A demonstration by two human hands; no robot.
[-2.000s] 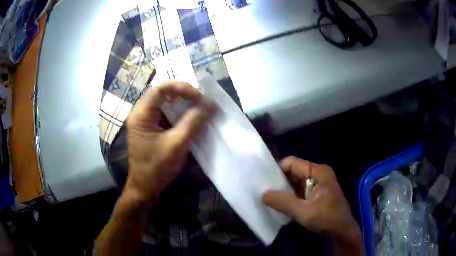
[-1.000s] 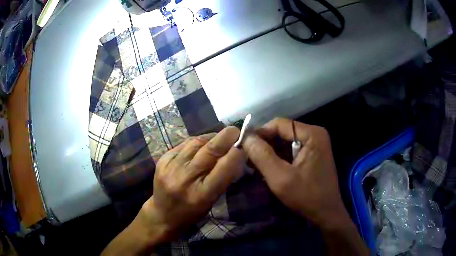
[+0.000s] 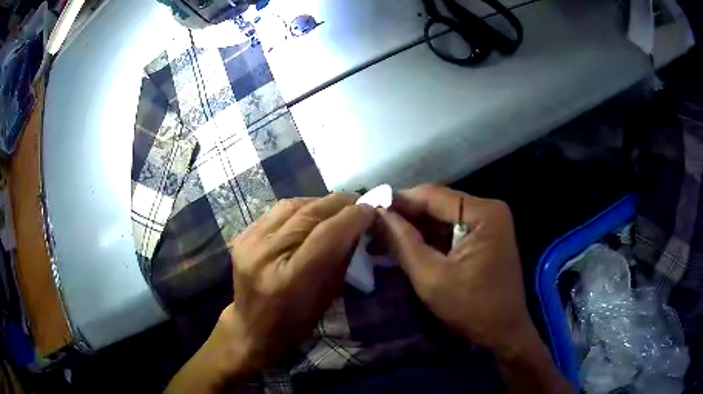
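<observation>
A white strip (image 3: 375,197) is pinched between the fingertips of both hands, folded or bent at the top, with a part hanging below the fingers. My left hand (image 3: 289,258) grips it from the left and my right hand (image 3: 455,269) from the right. A small pointed tool (image 3: 461,228) with a pale end and thin dark tip sticks up from my right hand. A plaid fabric panel (image 3: 250,146) lies on the pale machine table, running from the sewing machine (image 3: 206,9) down under my left hand, with a folded flap at its left side.
Black shears (image 3: 472,35) lie on the pale machine table (image 3: 401,115) at the upper right. An orange-brown board (image 3: 35,246) is at the left. A blue-rimmed bin (image 3: 546,281) with clear plastic (image 3: 624,315) stands at the lower right. More plaid fabric hangs at the far right.
The strip was first spread out flat between the hands, then gathered at the fingertips; now its folded top shows wider and a part hangs below. The view has shifted, showing more of the machine.
</observation>
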